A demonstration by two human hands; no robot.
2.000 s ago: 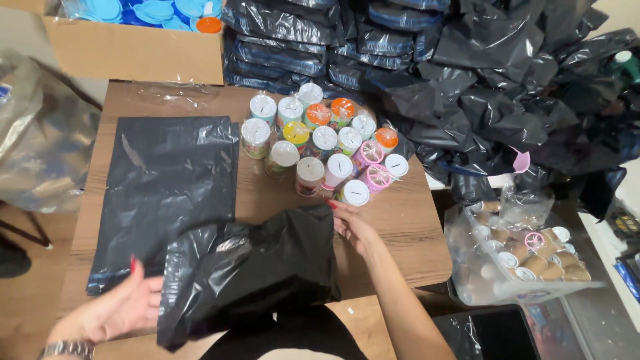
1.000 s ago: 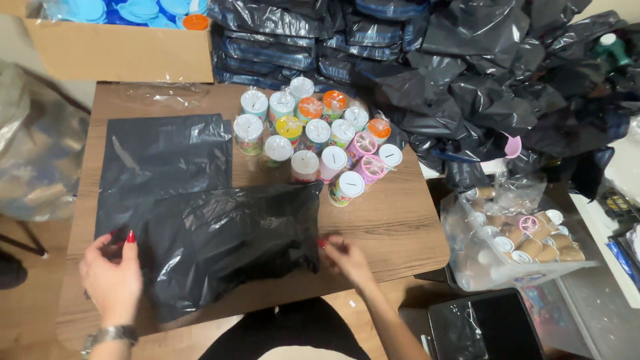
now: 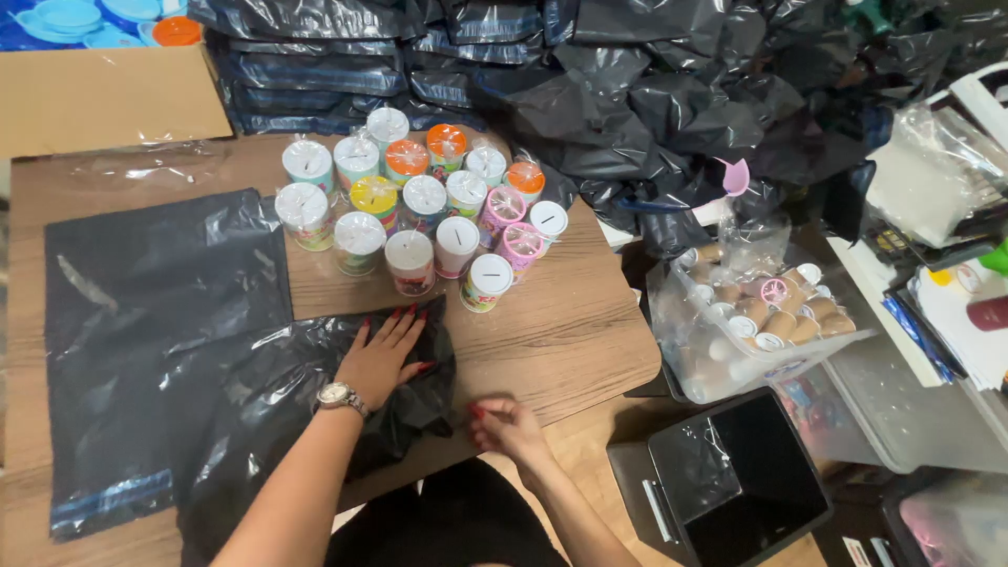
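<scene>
My left hand (image 3: 382, 354), with a wristwatch, lies palm down with fingers spread on a rumpled black plastic bag (image 3: 260, 402) at the table's near side. Beside the bag's right end, over the table's front edge, my right hand (image 3: 504, 429) has its fingers curled; whether it pinches anything is unclear. A flat black plastic mailing bag (image 3: 157, 283) lies at the left, partly under the rumpled one. Behind my left hand stand several small cylindrical tins with slotted lids (image 3: 457, 240), many wrapped in clear film, with white, orange, yellow and pink tops.
Stacked filled black plastic bags (image 3: 315, 75) line the back. A cardboard box (image 3: 110, 98) with blue items stands back left. Right of the wooden table (image 3: 567, 339) are a clear plastic bin (image 3: 709, 370) of cardboard tubes and a black open container (image 3: 740, 480).
My left hand has moved right, from the bag's left end onto its right part. The bag's right end is now rumpled and pressed down. My right hand is now nearer the table's front edge.
</scene>
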